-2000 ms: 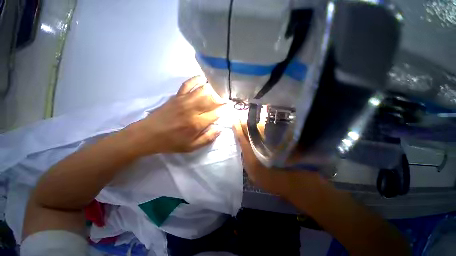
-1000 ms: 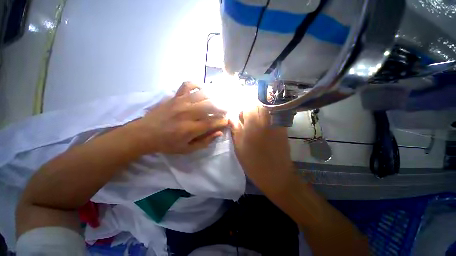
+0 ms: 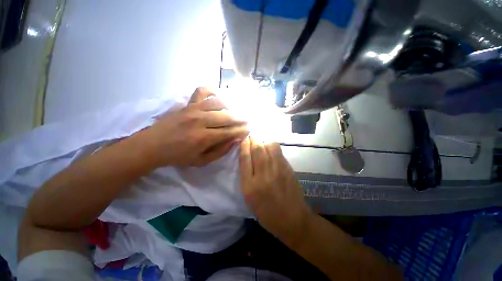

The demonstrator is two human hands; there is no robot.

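Observation:
The white garment piece (image 3: 203, 189) lies under both hands and hangs over the table's front edge, with a green part (image 3: 175, 222) and a red part (image 3: 98, 235) near the lap. My left hand (image 3: 192, 131) lies on the cloth, fingers towards the bright needle area. My right hand (image 3: 269, 181) is just in front of it, its fingertips at the cloth's right edge, close to the left fingers. The sewing machine head (image 3: 292, 44) stands above and right of the hands. Lamp glare hides the needle point and the cloth edge there.
Black-handled scissors (image 3: 423, 159) lie on the machine bed at right. A grey ruler strip (image 3: 352, 190) runs along the table's front edge. A blue plastic basket (image 3: 426, 247) is below at right. A purple cloth strip (image 3: 440, 93) is on the machine arm. A yellowish strip (image 3: 47, 71) crosses the table at left.
My right hand has come out from behind the machine head and moved left and towards me. My left hand has stayed nearly in place. The machine head's place in view has shifted.

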